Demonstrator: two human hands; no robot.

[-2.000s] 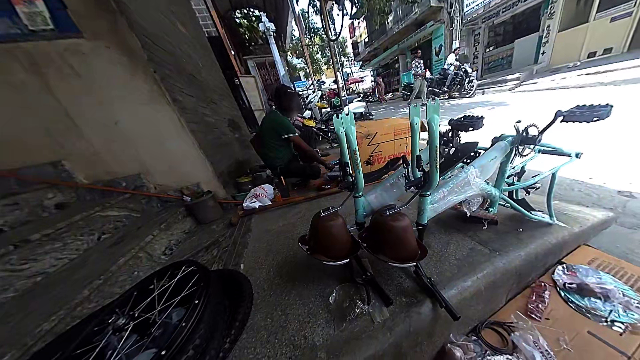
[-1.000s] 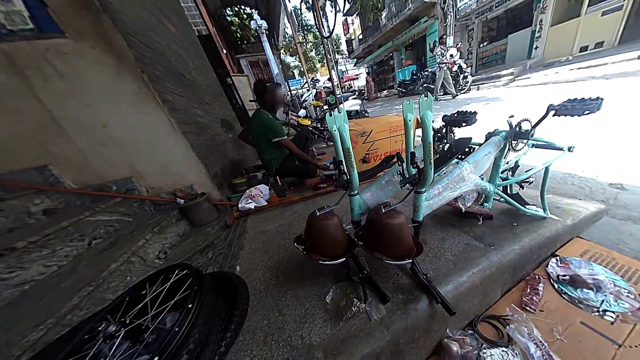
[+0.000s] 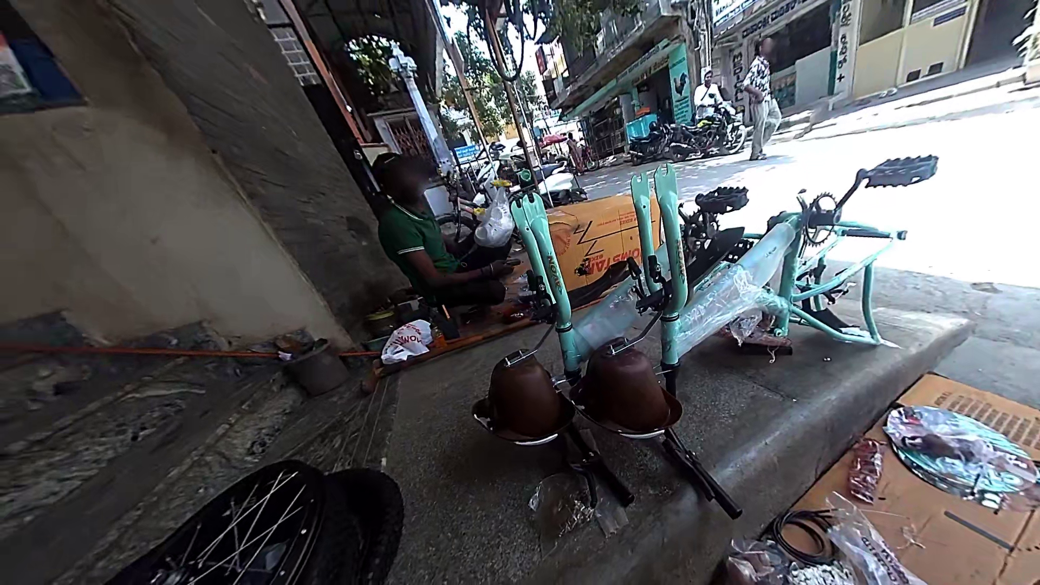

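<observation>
Neither my left hand nor my right hand shows in the head view. Two turquoise bicycle frames (image 3: 735,292) rest upside down on the stone ledge, side by side, parts of them wrapped in clear plastic. Their forks (image 3: 546,260) point upward. Below the forks hang brown rounded bags or baskets (image 3: 520,396), close to the ledge, with black handlebar grips (image 3: 715,483) slanting down beside them. Black pedals (image 3: 900,171) stick out from the cranks at the far end. At the bottom left lie spoked wheels with black tyres (image 3: 366,520).
A person in a green shirt (image 3: 414,244) sits beyond the forks, near a printed cardboard box (image 3: 597,240). Cardboard (image 3: 934,528) at lower right bears plastic-wrapped parts (image 3: 959,451) and a coiled black cable (image 3: 804,536). A pot (image 3: 317,370) stands at left; motorcycles (image 3: 691,138) are across the road.
The seated person has raised a white plastic bag that does not show raised in the earlier frames. In the street, a walking person has moved to the right. The bicycle frames have stayed in place.
</observation>
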